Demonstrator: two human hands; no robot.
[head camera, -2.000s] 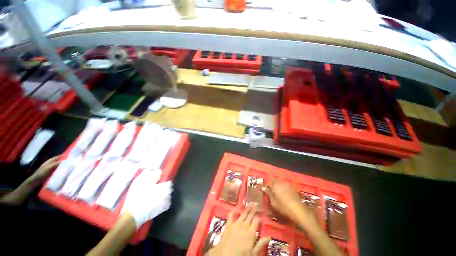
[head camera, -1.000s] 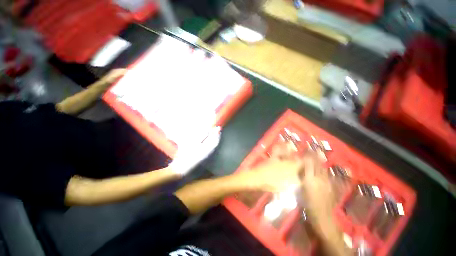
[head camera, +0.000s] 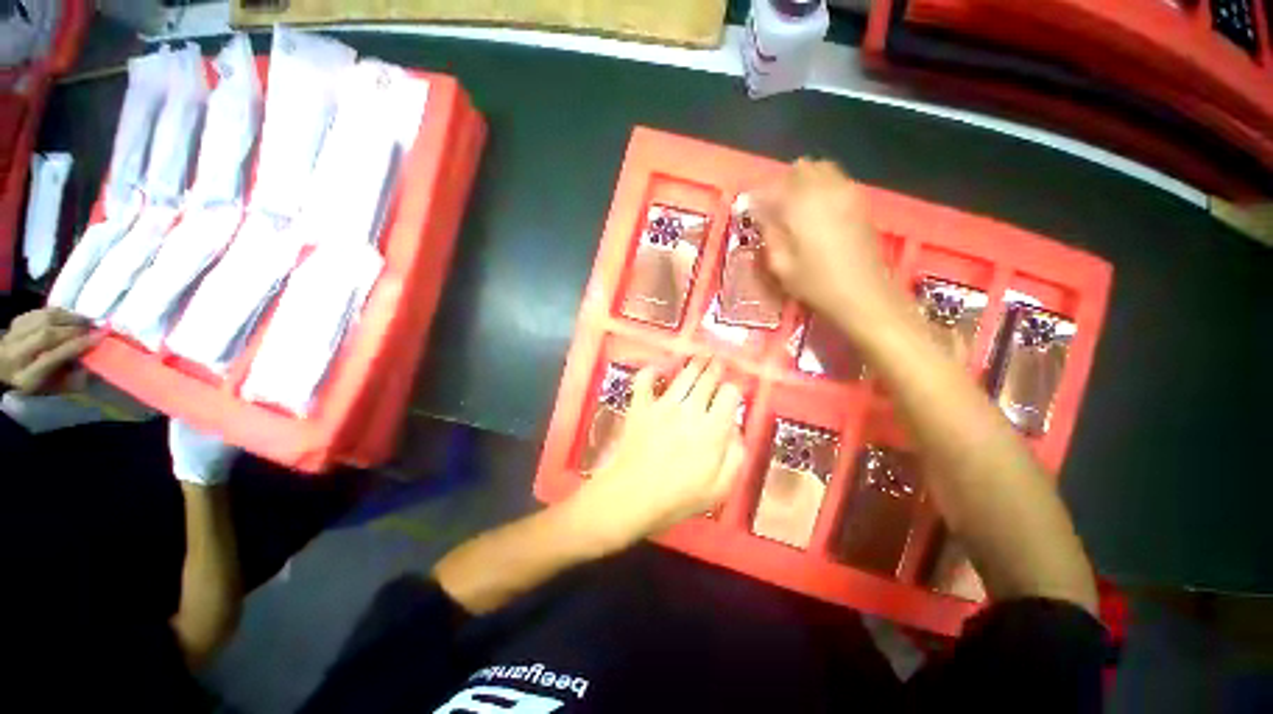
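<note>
A red-orange foam tray lies on the bench with closed gold-brown phones in two rows of pockets. My left hand lies palm down over the lower row, fingers spread toward the second upper pocket, partly covering a phone. My right hand has curled fingers at the upper right edge of the phone in that pocket; whether it pinches something is hidden. My right forearm crosses the tray's right part. Other closed phones show in the lower row, camera rings upward.
At left, a neighbour's bare hand and white-gloved hand are at a red tray of phones in whitish pouches. A white bottle stands at the far edge. Stacked red trays are at the upper right.
The view has shifted and now looks down more squarely on my tray. The neighbour's gloved hand has moved from the tray's right side to below its front edge. My hands are still over my tray.
</note>
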